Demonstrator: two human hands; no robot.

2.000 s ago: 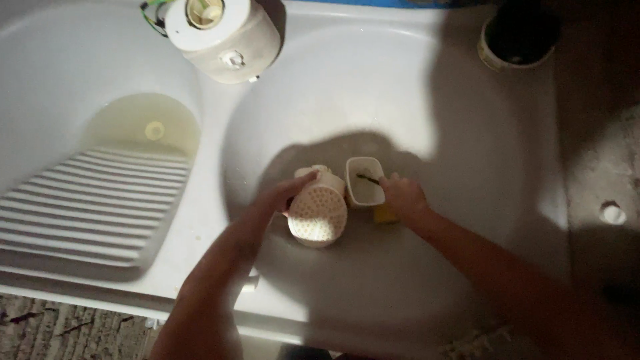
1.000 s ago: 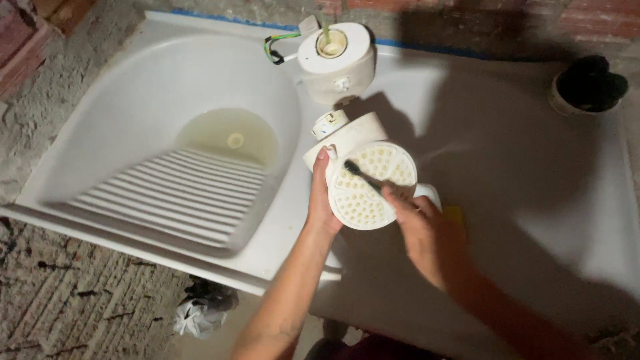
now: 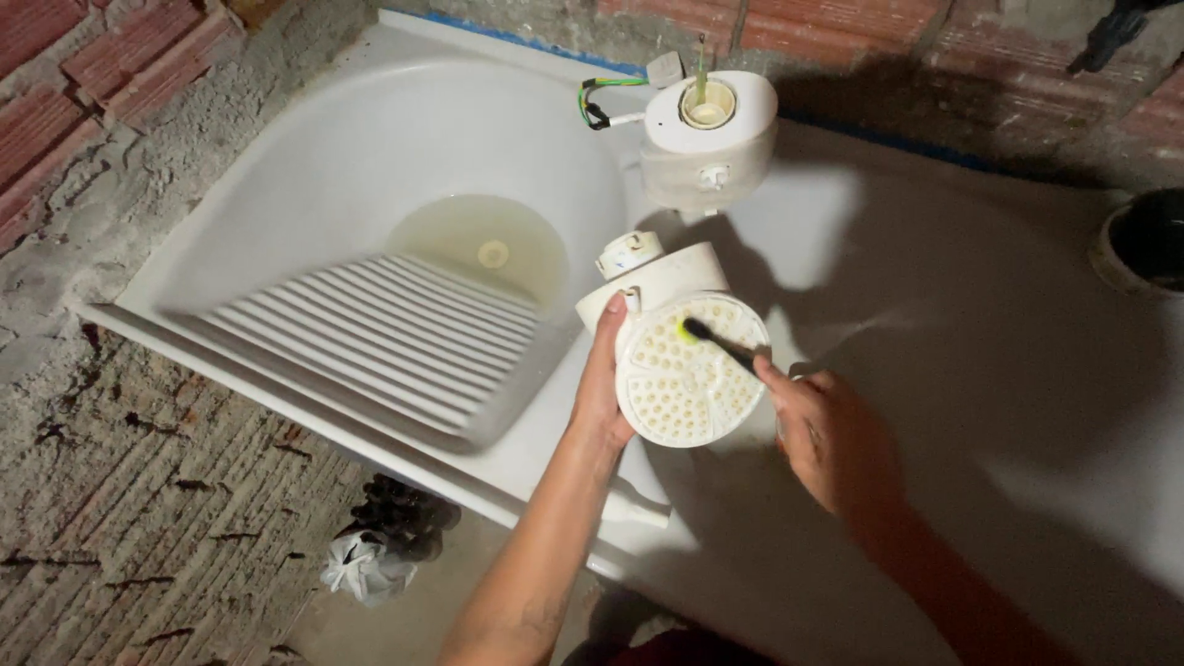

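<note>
My left hand (image 3: 606, 379) grips a white plastic electric shower head (image 3: 652, 398) by its side, its round perforated face turned up toward the camera. My right hand (image 3: 823, 430) holds a black toothbrush (image 3: 731, 351), whose bristles touch the upper part of that face. Part of a white container, mostly hidden, shows behind my right hand. Beyond the shower head, a white plastic housing (image 3: 708, 171) with a round opening and green-yellow wires stands on the sink's divider.
A double sink holds cloudy water (image 3: 476, 222) in its left basin, beside a ribbed washboard (image 3: 398, 342). A dark-filled pot (image 3: 1115, 250) sits at the far right. Rough brick walls (image 3: 832, 37) border the sink. Plastic bags (image 3: 370, 564) lie below its front edge.
The toothbrush was in a small white container two seconds ago and is now on the shower head's face. Both hands have lifted out of the right basin. The view has shifted left.
</note>
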